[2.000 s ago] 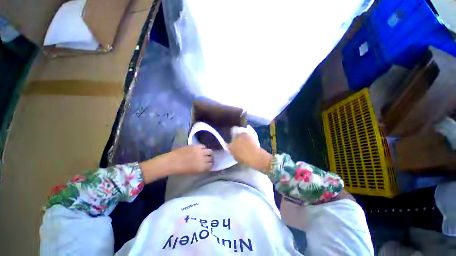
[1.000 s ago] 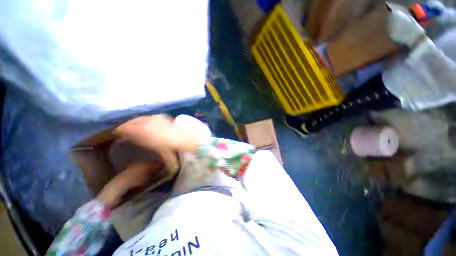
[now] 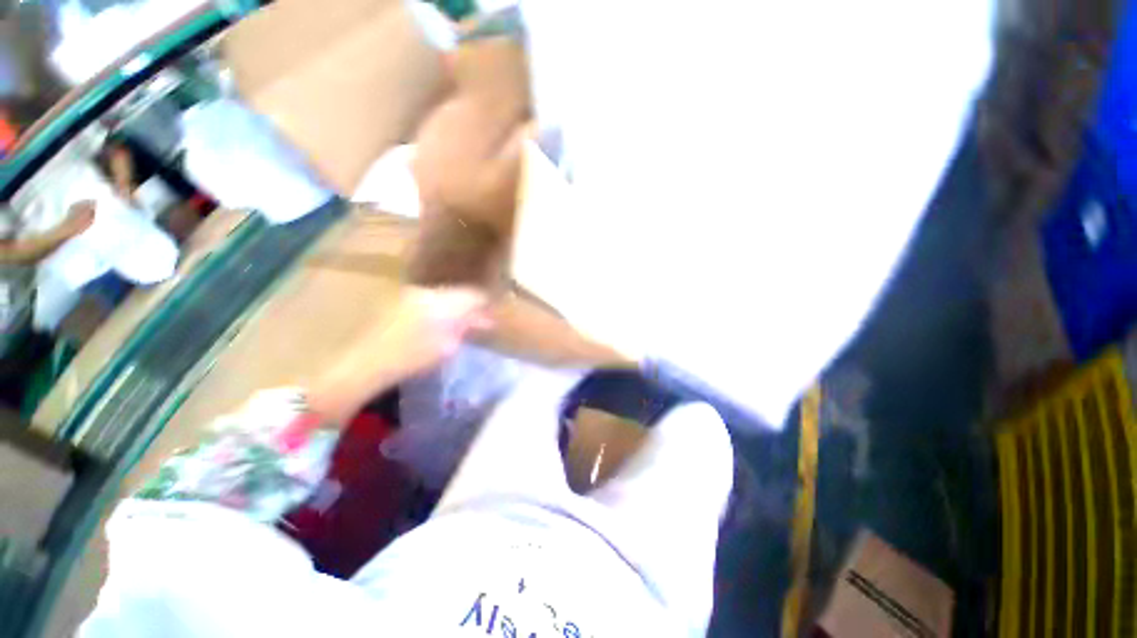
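Note:
The frame is strongly blurred. My left hand [image 3: 451, 320] reaches forward from the floral sleeve, at the near end of a brown carton [image 3: 471, 156]; its fingers are smeared, so I cannot tell whether it grips anything. A white pad-like piece [image 3: 389, 183] shows at the carton's left side. The huge glaring white foam bundle [image 3: 748, 162] stands just right of the carton. My right hand cannot be made out. A small brown surface [image 3: 605, 446] shows between my white-clad legs. The foam strip seen before cannot be made out.
A cardboard-covered table [image 3: 327, 94] and green-framed line [image 3: 187, 355] run along the left, with a person's arm [image 3: 50, 237] beyond. A yellow crate [image 3: 1072, 499] and blue bin [image 3: 1097, 231] stand right. A small carton [image 3: 888, 588] lies on the floor.
The view has swung left, bringing the green-framed line into sight. My left hand has moved from the lap carton to the carton farther forward. My right hand has dropped out of clear sight.

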